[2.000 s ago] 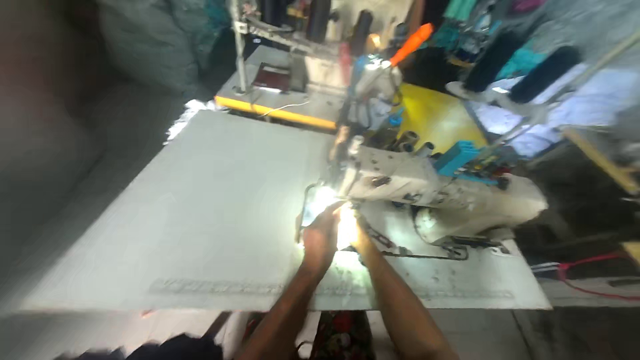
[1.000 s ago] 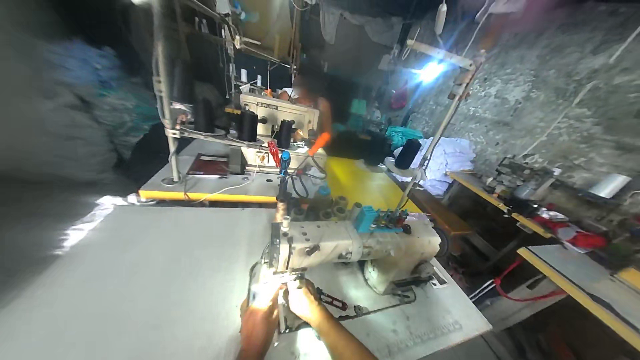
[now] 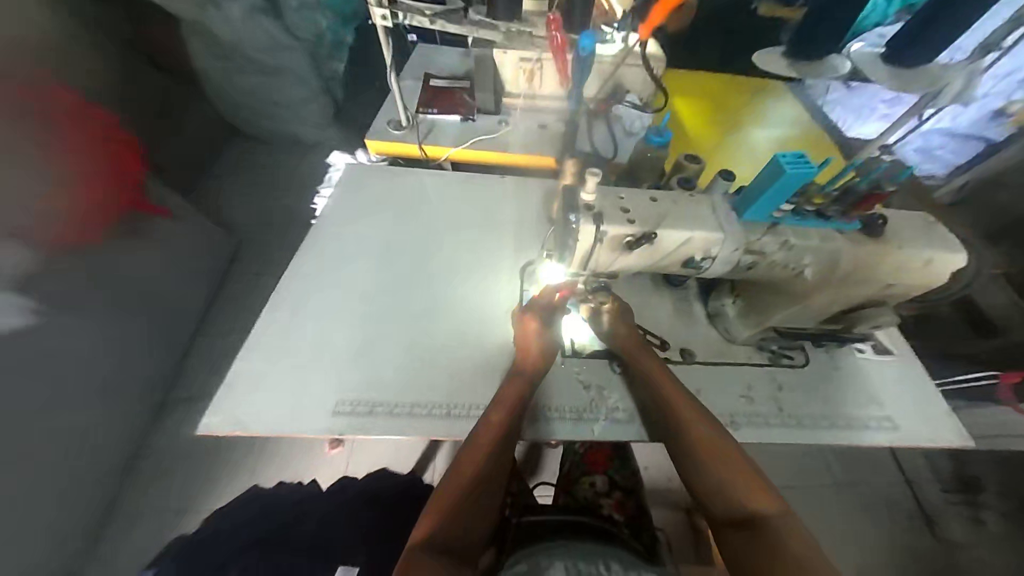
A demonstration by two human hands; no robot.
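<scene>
An industrial sewing machine with a worn cream body stands on the right half of a grey sewing table. My left hand is at the left of the needle area, its fingertips bent in beneath the machine head. Close by on the right, my right hand has its fingers at the presser foot area. A bright lamp glare washes out the spot between the hands, so I cannot tell what the fingers hold. A blue plastic holder sits on top of the machine.
Behind stands another sewing table with a yellow edge, bearing a dark red packet. Thread cones rise at the upper right. A ruler scale runs along the front edge of my table. Dark cloth lies at the lower left.
The view has tipped up and back down. Both hands remain at the needle area in all frames; no other change is plain.
</scene>
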